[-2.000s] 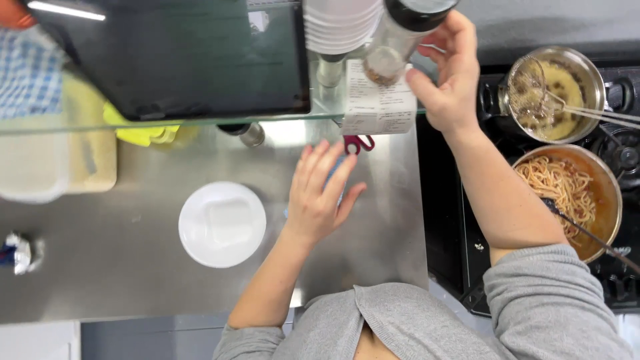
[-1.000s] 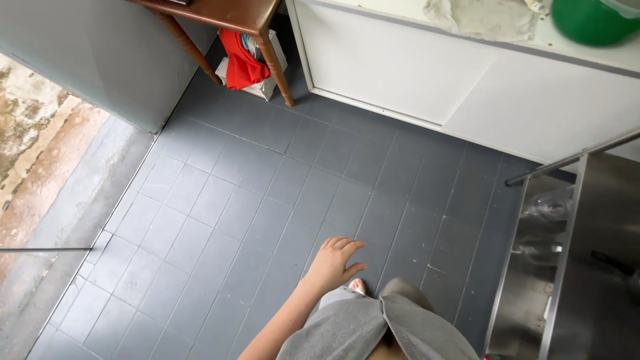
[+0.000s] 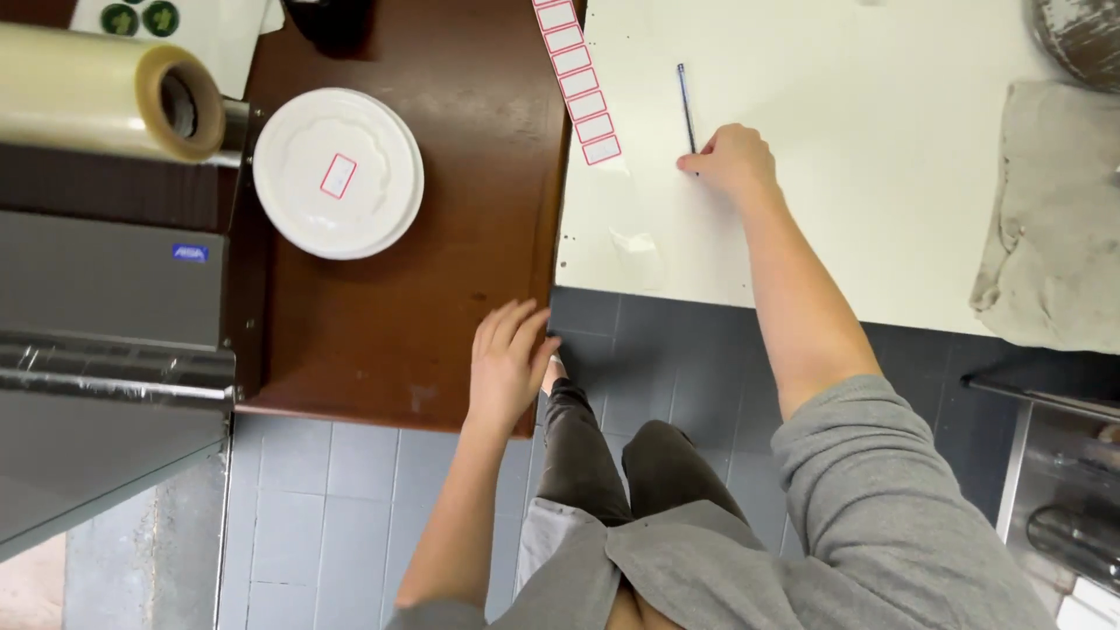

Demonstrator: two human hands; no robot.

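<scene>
My right hand point(image 3: 735, 162) is on the white tabletop point(image 3: 840, 175), thumb and fingertips closed on the lower end of a thin blue pen point(image 3: 687, 105). Left of it lies a strip of red-bordered white labels point(image 3: 580, 83). My left hand point(image 3: 509, 346) hovers over the front right edge of the brown wooden table point(image 3: 472, 262), fingers apart and holding nothing. Up and to its left, stacked white plates or lids point(image 3: 337, 175) rest on the brown table, with one red-bordered label point(image 3: 339, 176) on top.
A large roll of clear film point(image 3: 105, 92) is mounted on a grey wrapping machine point(image 3: 105, 280) at left. Behind it are green round stickers point(image 3: 140, 17) on a white sheet. A folded beige cloth point(image 3: 1054, 219) lies on the right of the white top, near a dark, worn round object point(image 3: 1085, 39).
The view has moved from the steel counter and stove, across the tiled floor, to these two tables. My right hand, out of view one second ago, is now on the pen.
</scene>
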